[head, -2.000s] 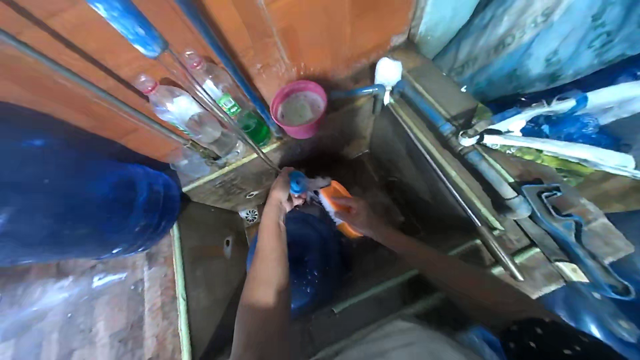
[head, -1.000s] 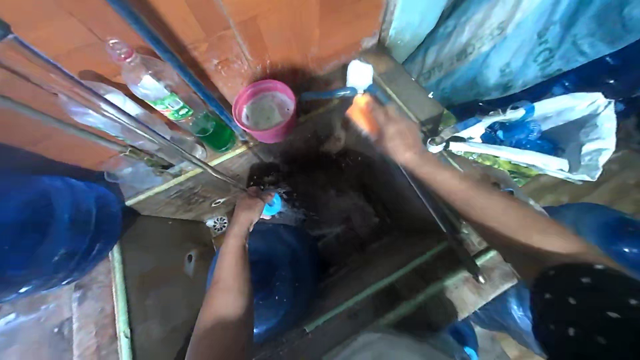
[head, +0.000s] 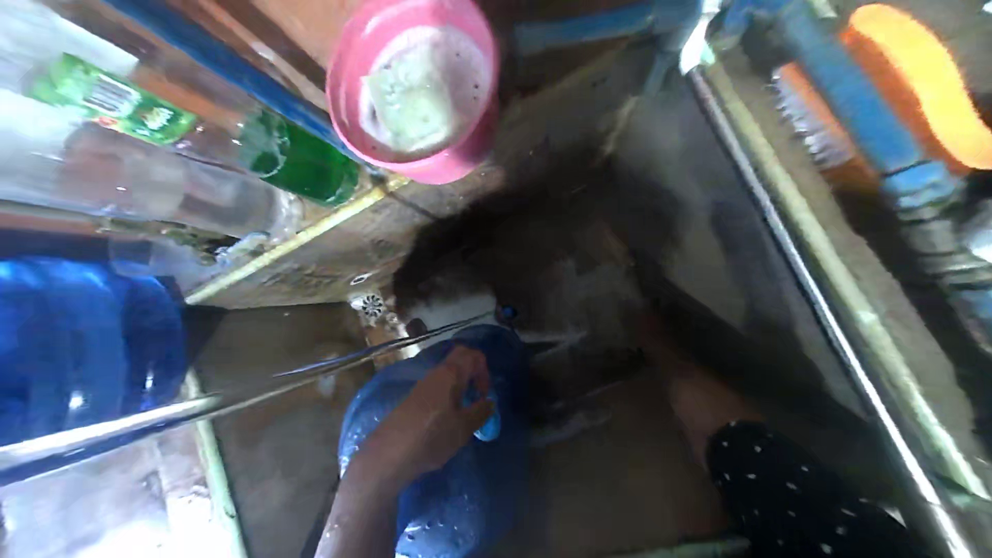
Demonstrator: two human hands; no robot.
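A large blue plastic water jug [head: 446, 504] is inside the dark basin, its surface wet. On its neck end is my left hand [head: 461, 387], the fingers curled around a light blue piece [head: 488, 425] that looks like a cap. My right arm reaches down into the shadowed basin; the right hand [head: 620, 248] is dark and blurred, and what it touches cannot be told. An orange scrub brush [head: 918, 85] with pale bristles lies on the right ledge, at the blue pipe. A pink bucket [head: 339, 93] with foamy water and a pale block or sponge stands at the back rim.
A clear bottle with green liquid [head: 298, 159] and other clear bottles stand at the back left. Long metal rods [head: 116, 434] cross the left side. Another metal rod [head: 806, 287] runs along the right wall. More blue jugs [head: 77, 341] are at the left. A drain fitting [head: 372, 304] shows on the wall.
The orange brush, in my right hand at both earlier moments, now lies on the right ledge, let go. My right hand has moved down into the basin. The view has moved nearer the basin.
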